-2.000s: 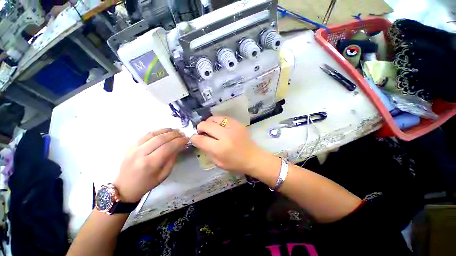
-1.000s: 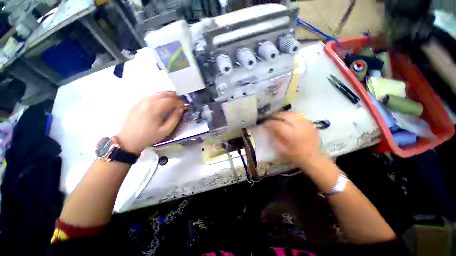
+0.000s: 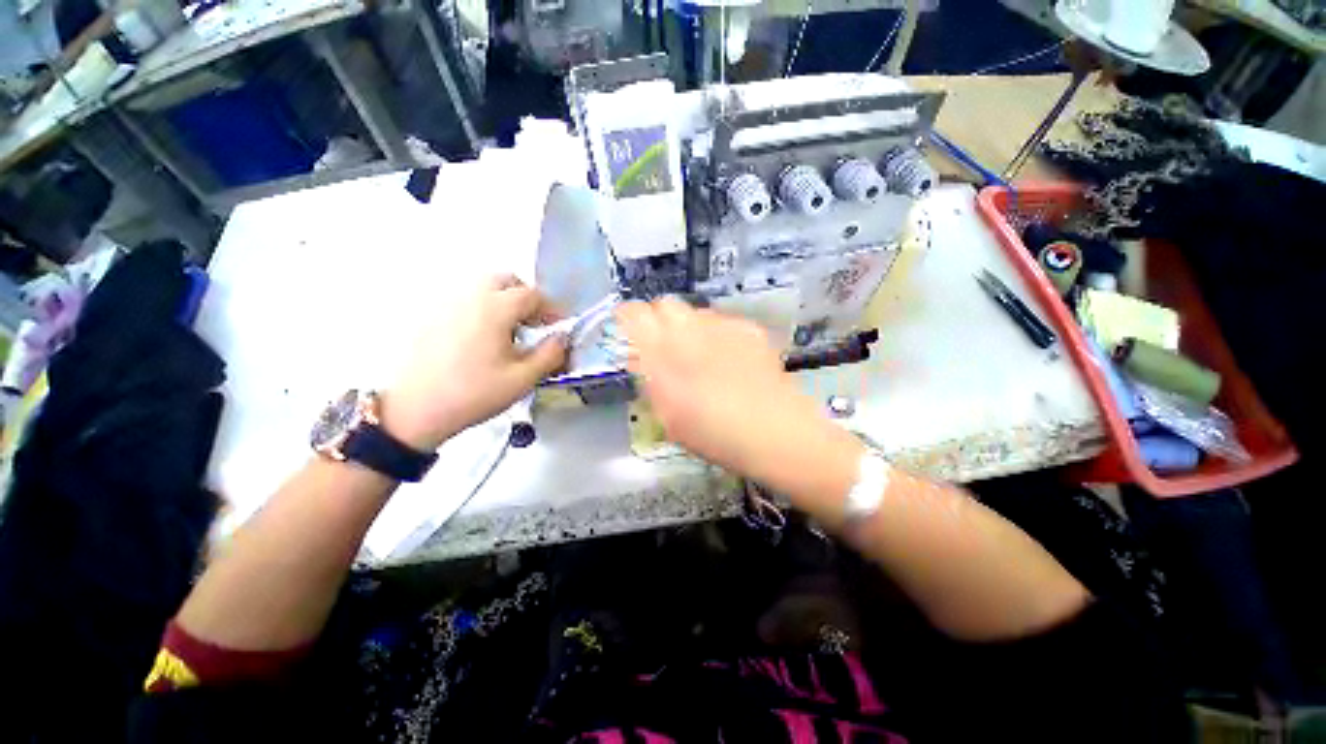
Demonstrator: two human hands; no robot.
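Observation:
White fabric (image 3: 579,332) lies between my hands at the left of the overlock machine (image 3: 793,262). My left hand (image 3: 487,349) pinches a folded edge of it between thumb and fingers. My right hand (image 3: 698,371) is at the fabric's right side, just below the needle area. Its fingertips are blurred, so its hold on the fabric is unclear. The needle area is mostly hidden behind my right hand. A white curved piece (image 3: 444,502) hangs near the table's front edge below my left wrist.
Snips (image 3: 1015,310) lie left of the red basket (image 3: 1251,462), which holds thread spools (image 3: 1168,371). A small silvery disc (image 3: 841,407) lies on the white tabletop (image 3: 327,276). A round dark spot (image 3: 522,435) is near my left wrist. Black garments (image 3: 124,436) are heaped at left.
My right hand has moved left from the machine's front to the fabric by the needle area. The machine's lower front cover, open a second ago, appears closed. The view has shifted.

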